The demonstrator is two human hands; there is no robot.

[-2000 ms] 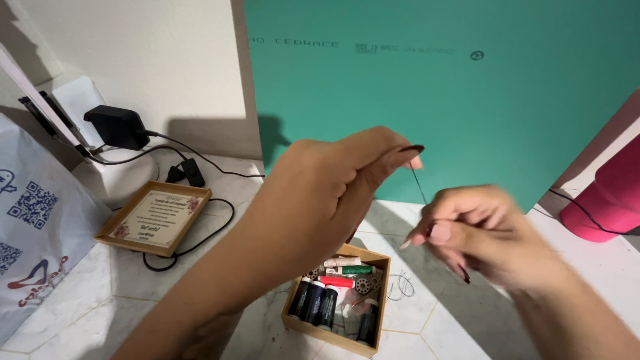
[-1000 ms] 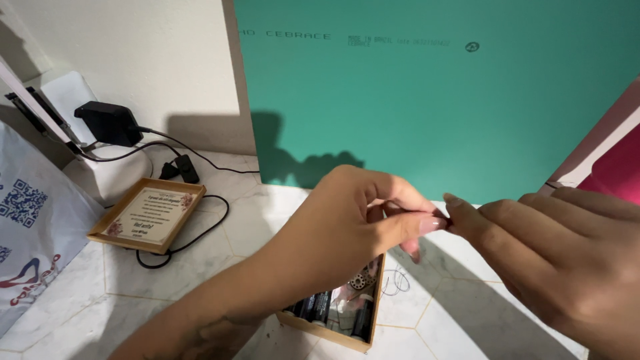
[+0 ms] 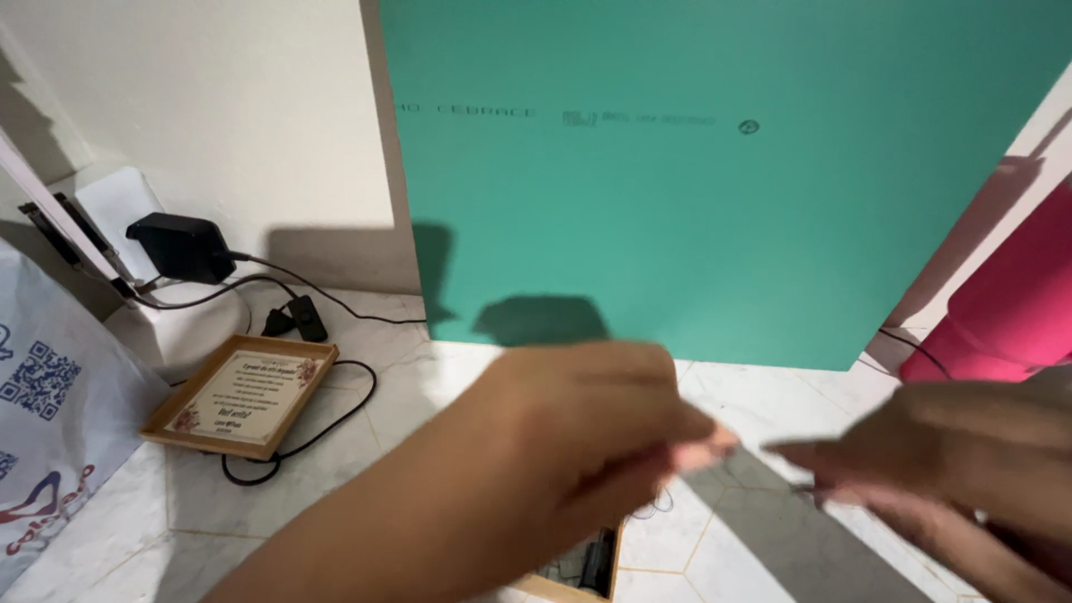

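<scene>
My left hand [image 3: 603, 427], blurred, is raised over a small open box [image 3: 618, 561], its thumb and fingertips pinched together and pointing right. Facing it from the right is my right hand [image 3: 938, 452], also blurred, with a small dark sliver at its fingertips that I cannot identify. A gap separates the two hands, and no thread shows across it. Most of the box is hidden behind my left hand and forearm; a dark spool [image 3: 596, 561] shows in its corner. Loose thin thread [image 3: 660, 504] lies on the marble-look surface beside the box.
A green board [image 3: 670, 193] stands behind the hands. At left are a shallow tray [image 3: 151, 429] holding a printed card, a looped black cable [image 3: 368, 394], a black power adapter [image 3: 184, 247], a white lamp base [image 3: 193, 322] and a plastic bag [image 3: 50, 452]. A pink container [image 3: 1013, 293] stands at right.
Two seconds ago a dark thread stretched between my hands; one second ago their fingertips met. Now they are apart, and my left hand and forearm cover more of the box.
</scene>
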